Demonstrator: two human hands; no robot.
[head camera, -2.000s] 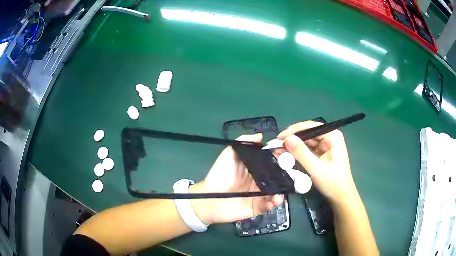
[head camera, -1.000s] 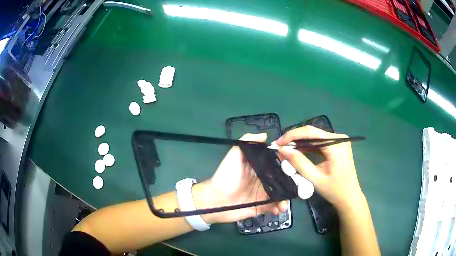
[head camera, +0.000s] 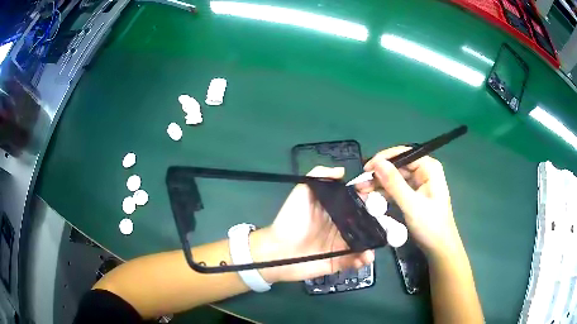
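My left hand (head camera: 294, 234) holds a black phone middle frame (head camera: 180, 218) by its solid right end, with the open window to the left. My right hand (head camera: 414, 196) holds dark tweezers (head camera: 436, 143) like a pen. Their pale tips are at the solid end's upper edge; whether they touch or hold anything is too small to tell. White finger cots (head camera: 396, 231) show on fingers of my right hand. A white band (head camera: 243, 253) is on my left wrist. Another frame (head camera: 340, 282) lies on the mat beneath my left hand, and one more (head camera: 410, 269) lies partly hidden by my right hand.
Several white discs (head camera: 129, 205) and small white rolls (head camera: 216, 92) lie on the green mat (head camera: 266, 107) at left. A black frame (head camera: 508, 79) lies at upper right, near a red tray (head camera: 549, 54). A white tray (head camera: 550, 247) is at the right edge. Metal equipment (head camera: 76, 57) stands at left.
The lone frame at upper right has shifted left and up in view. The held frame's left end has tilted down since the first frame. The tweezers' back end dipped, then rose again.
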